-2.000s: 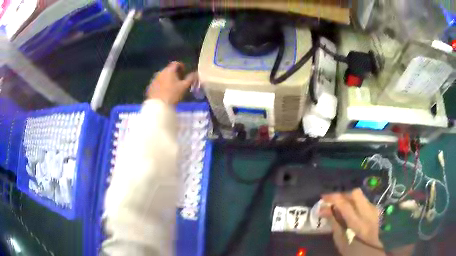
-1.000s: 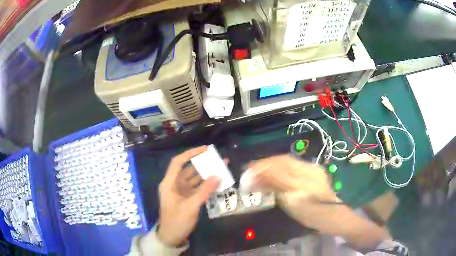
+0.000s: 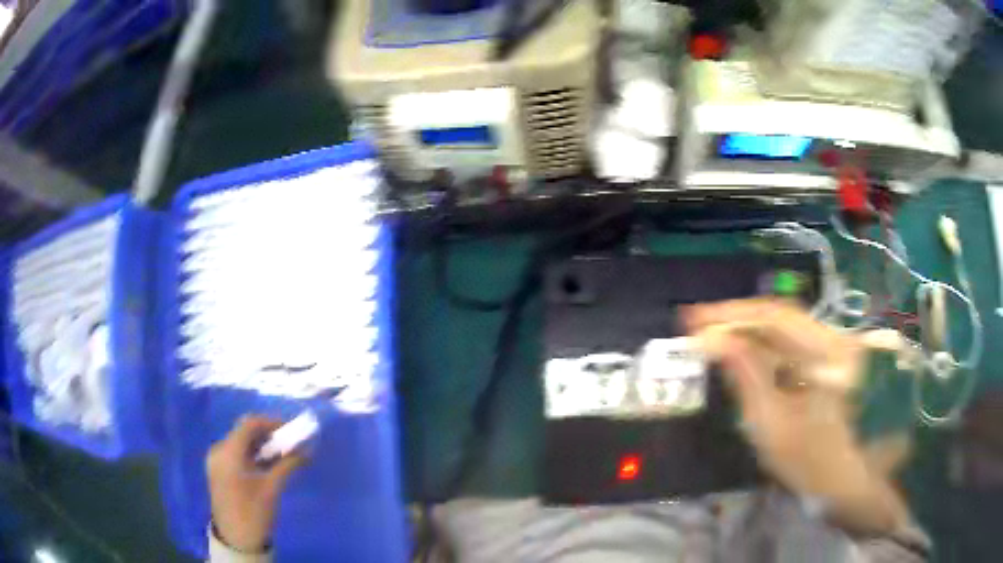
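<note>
My left hand (image 3: 249,475) holds a white power adapter (image 3: 289,437) over the bare lower part of the near blue tray (image 3: 335,484), just below its dense white rows of adapters. My right hand (image 3: 786,379) is over the right part of the black fixture box (image 3: 583,462), its fingertips at the right end of the white socket outlet (image 3: 603,385). The right hand is blurred, and I cannot tell whether something is in its fingers. A red light glows on the box.
A second blue tray (image 3: 134,330) with adapters stands farther left. At the rear are a beige transformer (image 3: 453,77), a white power strip (image 3: 635,127) and a cream meter with a blue display (image 3: 765,145). White cables (image 3: 968,330) lie at the right. A dark cord runs left of the box.
The view has shifted left. My left hand has moved from beside the socket to the near blue tray, with a white adapter in it. My right hand is still by the socket.
</note>
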